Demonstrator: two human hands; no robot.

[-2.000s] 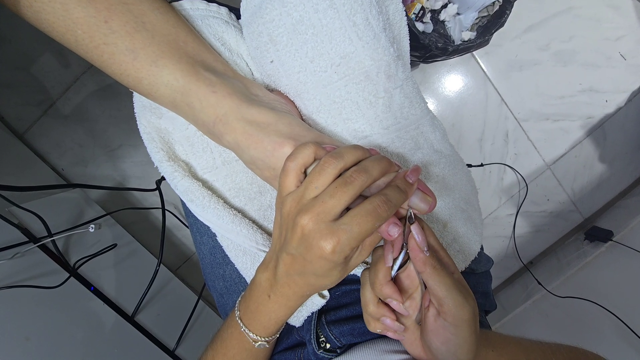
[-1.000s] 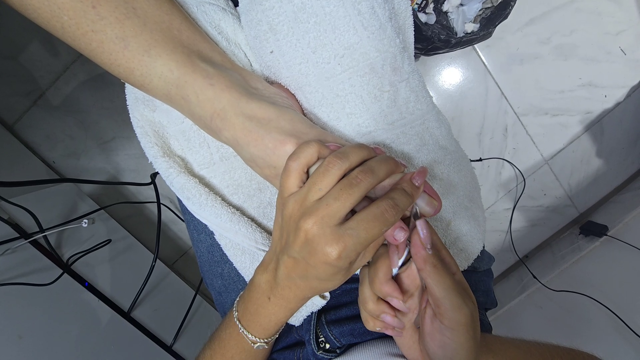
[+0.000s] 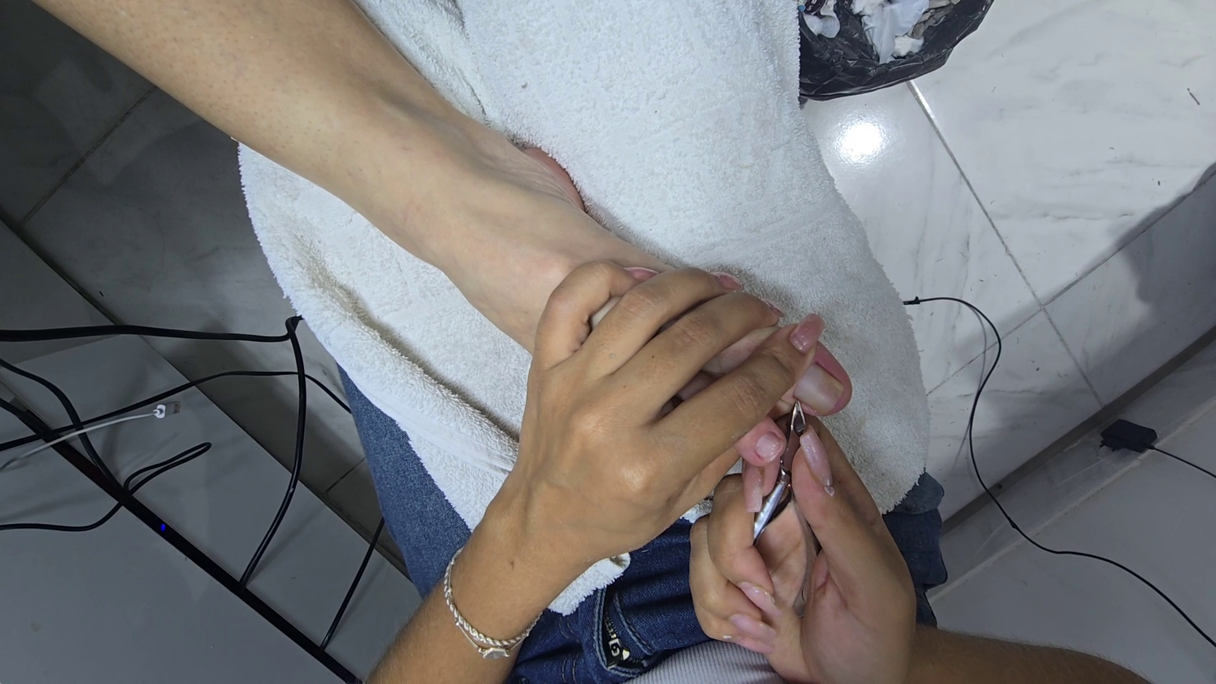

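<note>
Another person's bare foot lies on a white towel spread over my lap. My left hand is wrapped over the front of the foot, its fingers around the toes, and a braided bracelet circles the wrist. My right hand grips metal cuticle nippers. Their tip points at the edge of the big toe, close beside the nail; whether the jaws are closed on skin I cannot tell. The smaller toes are mostly hidden under my left fingers.
A black plastic bag with crumpled white waste stands on the tiled floor at the top right. Black cables hang at the left by a grey surface. A thin cord and a black adapter lie at the right.
The tip of the nippers has shifted slightly along the big toe's edge. My left hand keeps its hold on the foot.
</note>
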